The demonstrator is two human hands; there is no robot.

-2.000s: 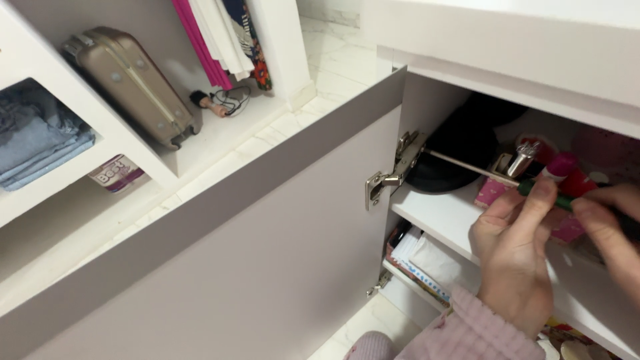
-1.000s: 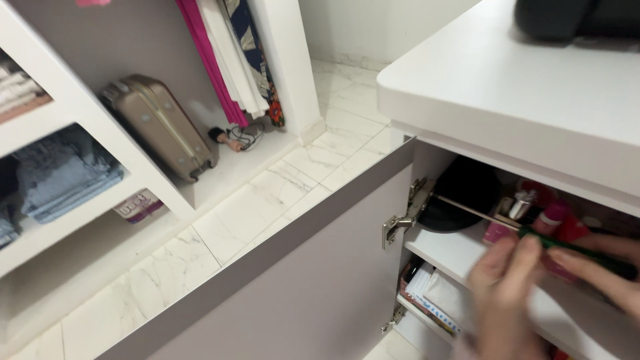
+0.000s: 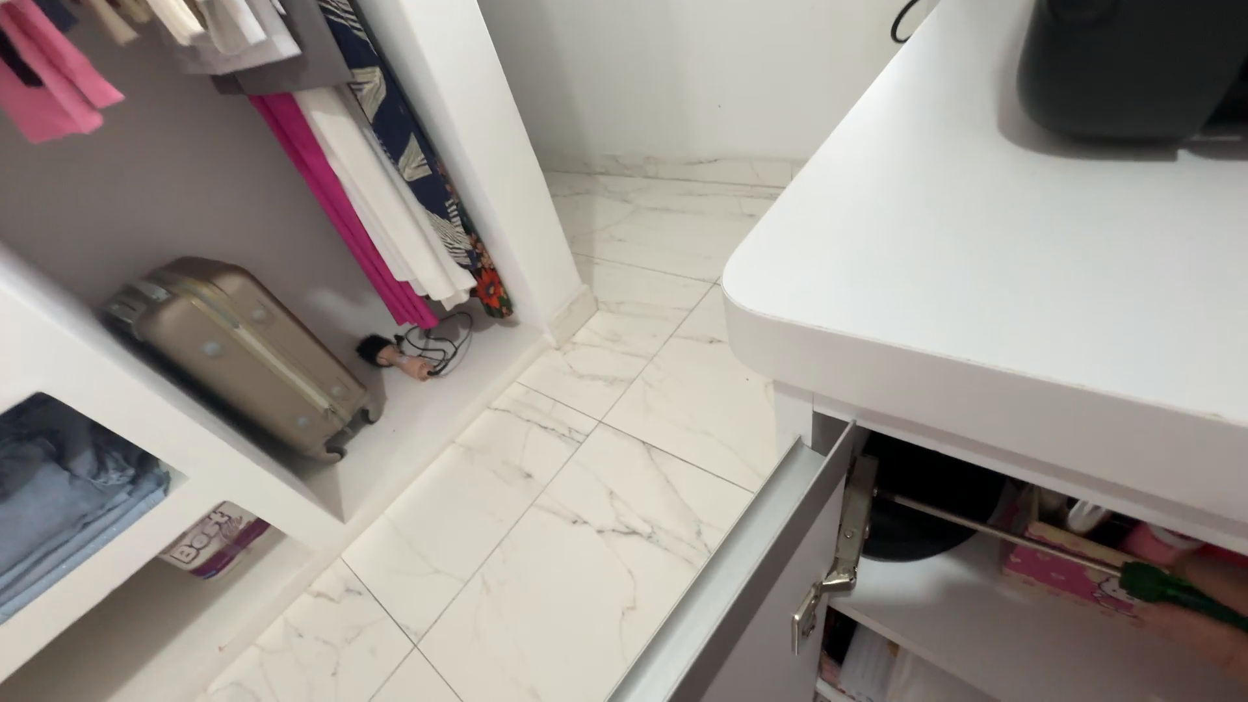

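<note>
A long screwdriver with a green handle [image 3: 1170, 592] lies across the cabinet opening at the right. Its thin metal shaft runs left, with the tip against the metal hinge [image 3: 855, 526] of the open cabinet door [image 3: 760, 604]. My left hand [image 3: 1185, 634] is below the handle and my right hand [image 3: 1224, 575] above it, both on the handle, dim, blurred and cut by the right edge. Behind the shaft sit a black rounded item [image 3: 926, 507] and a pink patterned box [image 3: 1063, 575] holding small items, on the white shelf [image 3: 936, 604].
A white countertop [image 3: 985, 253] overhangs the cabinet, bearing a black object [image 3: 1121, 78]. Marble-look floor tiles [image 3: 585, 497] separate it from an open closet with a suitcase [image 3: 244, 361], hanging clothes [image 3: 361, 195], a corded brush-like item [image 3: 395, 358] and folded jeans [image 3: 73, 497].
The view has swung left and up, so the hands now show only at the right edge. The screwdriver's tip stays at the hinge in all frames.
</note>
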